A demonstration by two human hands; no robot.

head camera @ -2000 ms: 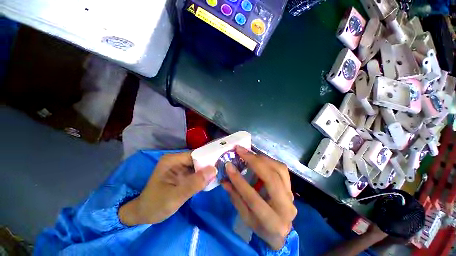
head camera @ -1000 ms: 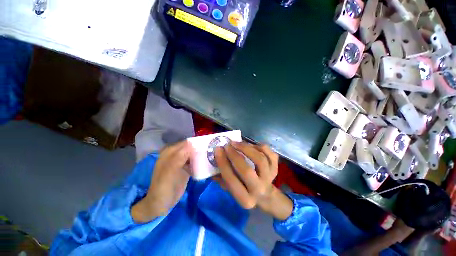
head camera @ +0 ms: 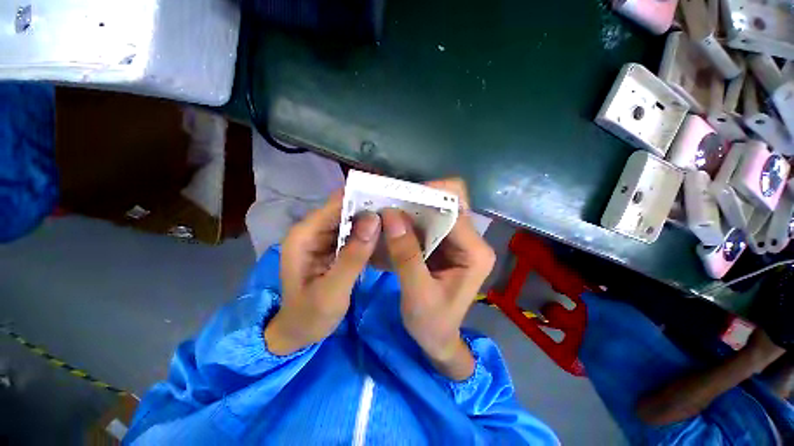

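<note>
A plastic housing [head camera: 402, 190] is held above my lap, at the bench edge. Its hollow off-white inside faces me. My left hand [head camera: 322, 261] grips its left side, with the thumb inside the shell. My right hand [head camera: 444, 266] grips its right side, with the thumb also pressed inside. The fingers of both hands are behind the housing, so its outer face and any disc on it are hidden.
A pile of housings [head camera: 642, 196] lies at the right of the green bench [head camera: 522, 113]. A white foam box [head camera: 96, 52] is at the upper left, a brown carton [head camera: 131, 165] below it. A red stool [head camera: 544, 305] and another person's arm [head camera: 714, 383] are at the lower right.
The housing has been turned over, from its pink face with the disc to its hollow inside. Both thumbs are now inside it. The view has shifted, so the dispenser is mostly out of frame.
</note>
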